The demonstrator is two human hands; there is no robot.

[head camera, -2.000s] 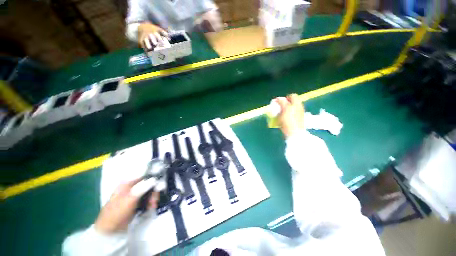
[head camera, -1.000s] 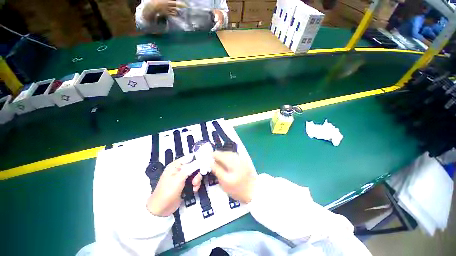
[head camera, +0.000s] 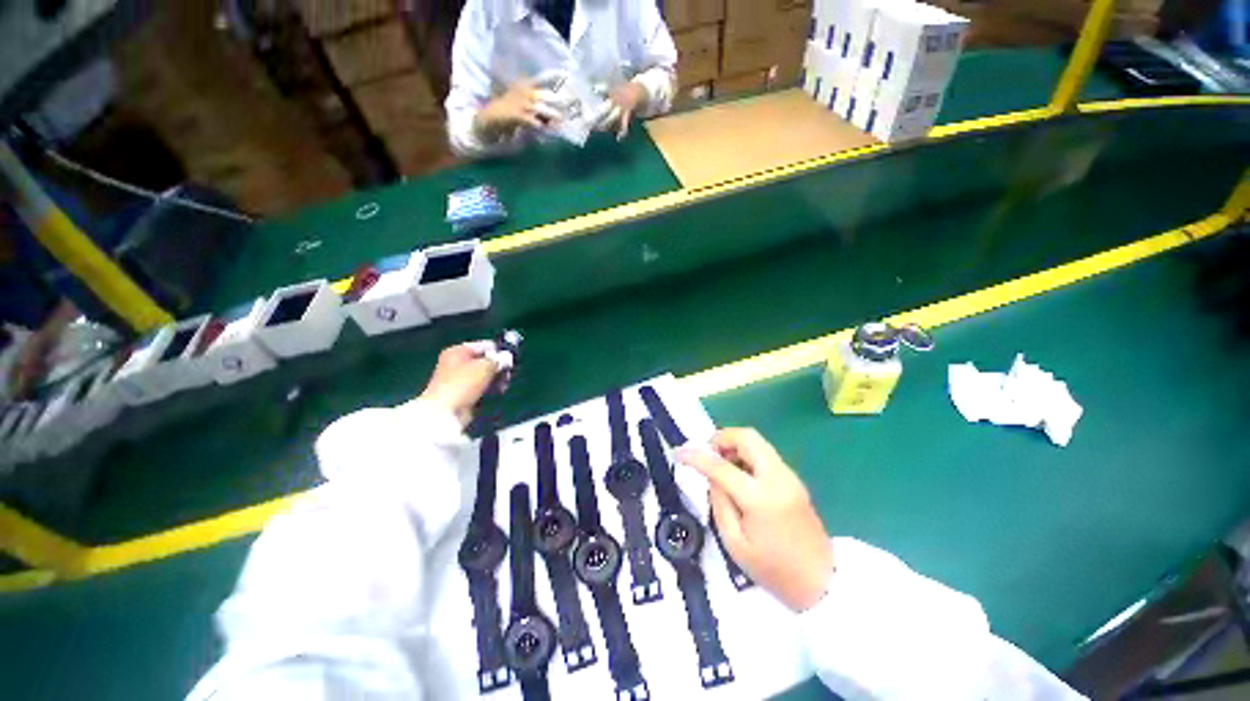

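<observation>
Black watches (head camera: 596, 557) lie side by side on a white sheet (head camera: 450, 655), with straps pointing away from me. My left hand (head camera: 463, 384) is stretched past the sheet's far left corner, over the green conveyor. Its fingers hold a small dark watch (head camera: 509, 351), mostly hidden, with something pale at the fingertips. My right hand (head camera: 770, 520) is over the sheet's right side, beside the rightmost watches, and pinches a white wipe (head camera: 692, 479). It partly covers one watch there.
A yellow-labelled bottle (head camera: 864, 373) with a metallic top and a crumpled wipe (head camera: 1017, 397) are on the green bench at right. Open white boxes (head camera: 455, 281) line the conveyor's left. Yellow rails (head camera: 960, 297) edge the conveyor. Across it are a person (head camera: 555, 69), a cardboard sheet (head camera: 761, 137) and stacked boxes (head camera: 884, 69).
My hands were together over the sheet and are now apart. The left has moved forward over the conveyor with a watch; the right stays over the sheet with the wipe. The view has shifted.
</observation>
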